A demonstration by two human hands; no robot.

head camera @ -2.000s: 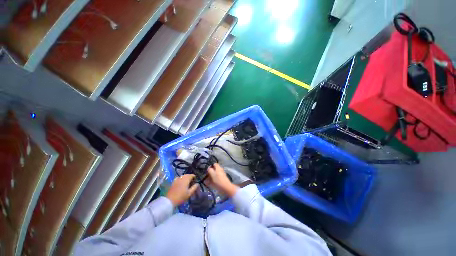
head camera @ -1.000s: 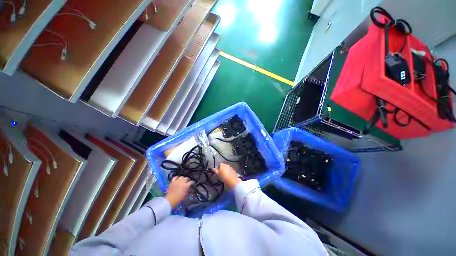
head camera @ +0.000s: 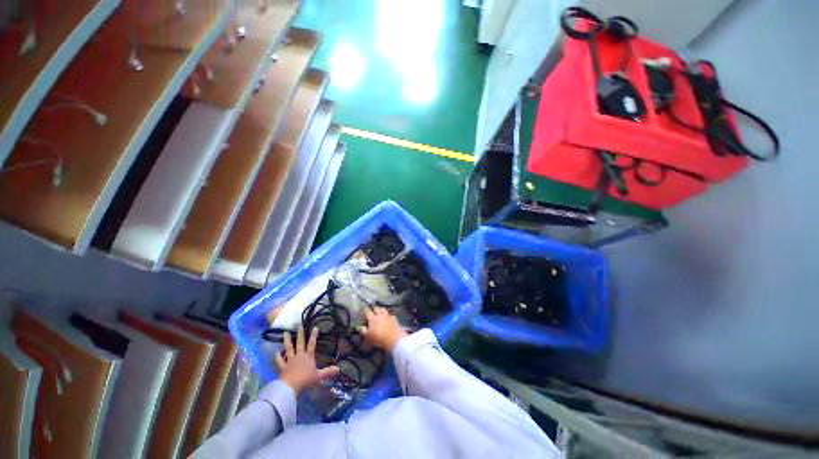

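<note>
A blue crate (head camera: pixel 310 268) stands in front of me. Black adapter cables (head camera: pixel 329 316) lie looped in its near left half, over pale sheet material and clear plastic. Dark adapters (head camera: pixel 415 285) fill its right side. My left hand (head camera: pixel 302 360) rests on the cables with its fingers spread. My right hand (head camera: pixel 383 329) is at the right edge of the cable loops, its fingers bent; whether it grips a cable is hidden.
A second blue crate (head camera: pixel 588 309) with black parts adjoins on the right. A red box (head camera: pixel 561 121) with adapters and cords sits on a black wire stand (head camera: pixel 503 211). Rack shelves (head camera: pixel 242 193) with short white leads rise on the left. A yellow line (head camera: pixel 409 144) crosses the green floor.
The view has shifted, so the crates and red box sit further left. My left hand has opened and spread over the cables. The cables have been loosened from a tighter bundle.
</note>
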